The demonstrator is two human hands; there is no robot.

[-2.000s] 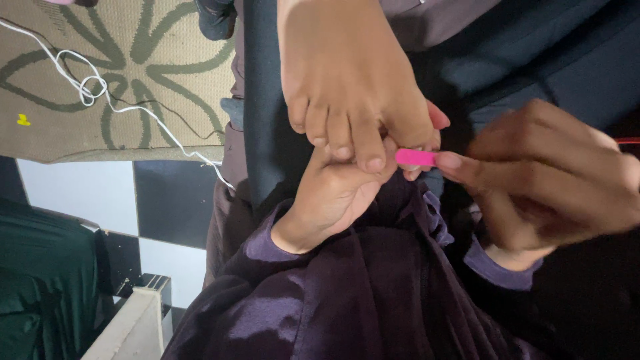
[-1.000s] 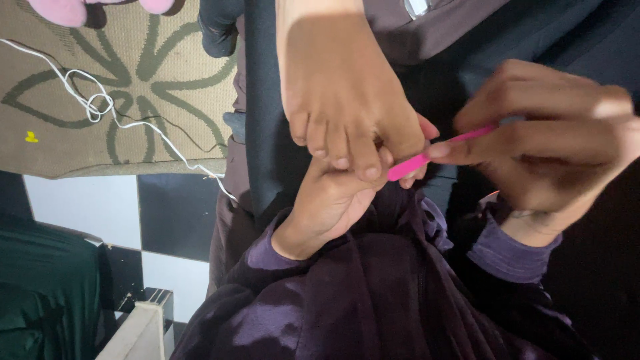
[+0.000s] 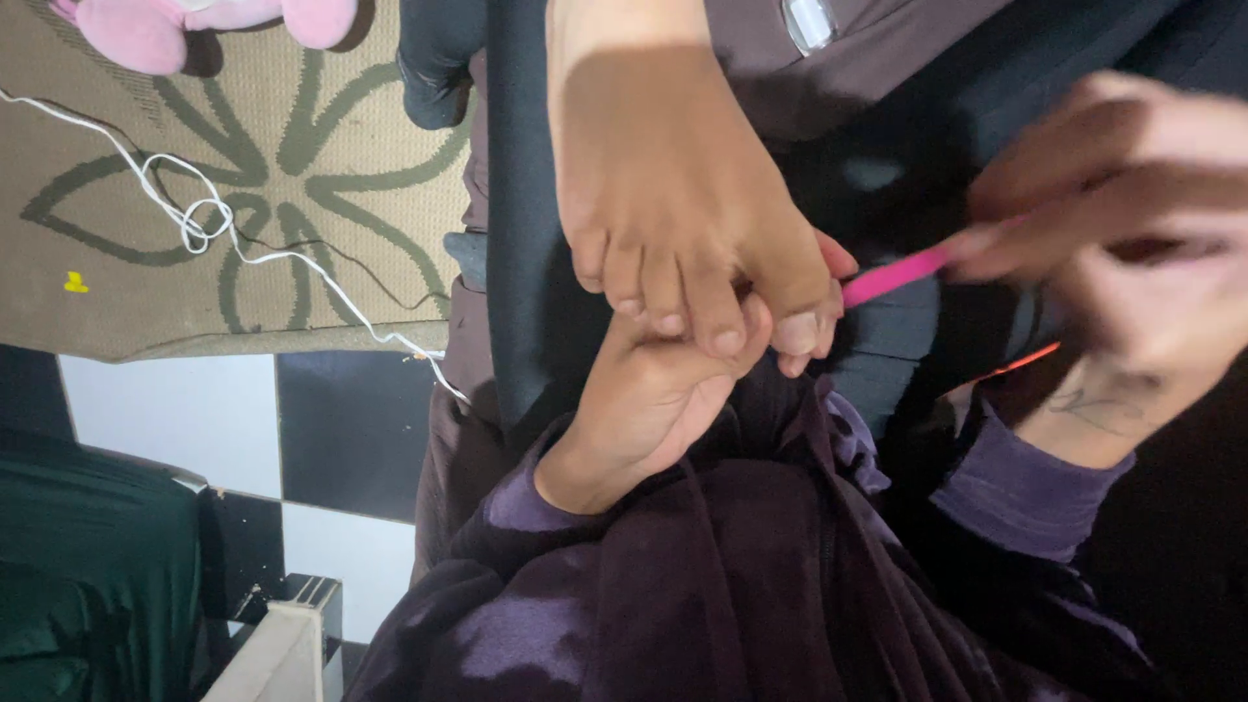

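Observation:
A bare foot [image 3: 682, 185] points down toward me, resting over dark cloth. My left hand [image 3: 663, 390] grips its front end from below, the thumb between the big toe and the second toe, fingertips showing beyond the big toe. My right hand [image 3: 1111, 224], blurred, is at the right and pinches a pink nail file [image 3: 897, 275]. The file's near end lies at the outer side of the big toe; whether it touches the nail I cannot tell. The file's other end is hidden by my right hand.
A knotted white cable [image 3: 292, 255] crosses the patterned rug [image 3: 390, 234] at the left. A pink plush toy [image 3: 136, 34] lies at the top left, and a small clear object [image 3: 809, 24] at the top. Black and white floor tiles [image 3: 175, 419] and green cloth [image 3: 88, 556] are at the lower left.
The nail file has swung to a slant and moved from the big toe's tip to its outer side. My right hand has moved up and away from the foot. My left hand keeps its hold.

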